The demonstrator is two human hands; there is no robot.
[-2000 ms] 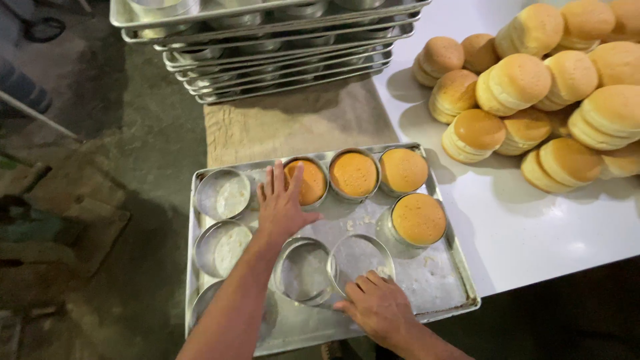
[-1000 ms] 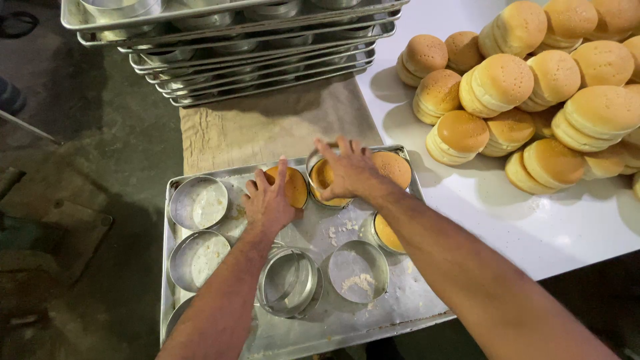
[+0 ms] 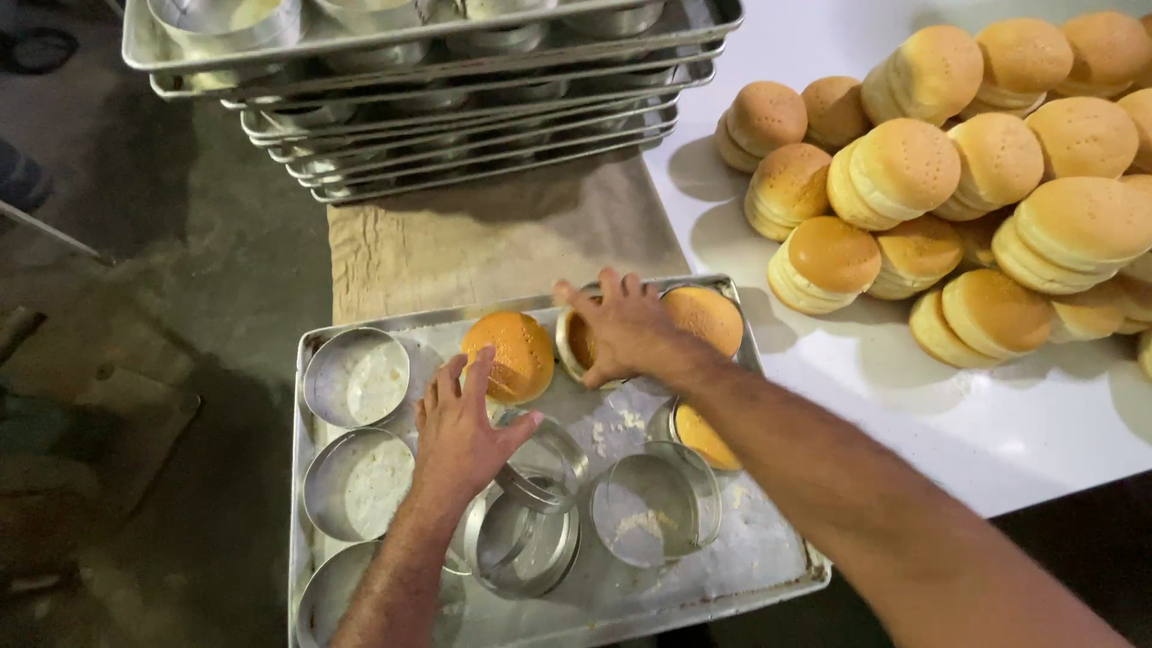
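On a metal baking tray (image 3: pixel 765 571) lie round metal rings and several round golden buns. My left hand (image 3: pixel 463 427) has its fingers apart beside a bun (image 3: pixel 511 355) with no ring around it; a tilted ring (image 3: pixel 576 450) is just below the palm, over a stack of rings (image 3: pixel 526 549). My right hand (image 3: pixel 621 328) has its fingers spread over the rim of a ring (image 3: pixel 562 346) around a darker bun; whether it grips the ring is unclear. Another bun (image 3: pixel 706 315) sits at the tray's far right corner, and one more (image 3: pixel 706 436) is partly behind my right forearm.
Many buns (image 3: pixel 904 166) are piled on the white table (image 3: pixel 864 396) at the right. A stack of trays with rings (image 3: pixel 450 63) stands at the back, by a brown cloth or paper (image 3: pixel 486 261). Empty rings (image 3: pixel 357 378) line the tray's left side.
My right hand has moved from the near rings to the far row of buns. The bun by my left hand was in a ring two seconds ago; now it stands free.
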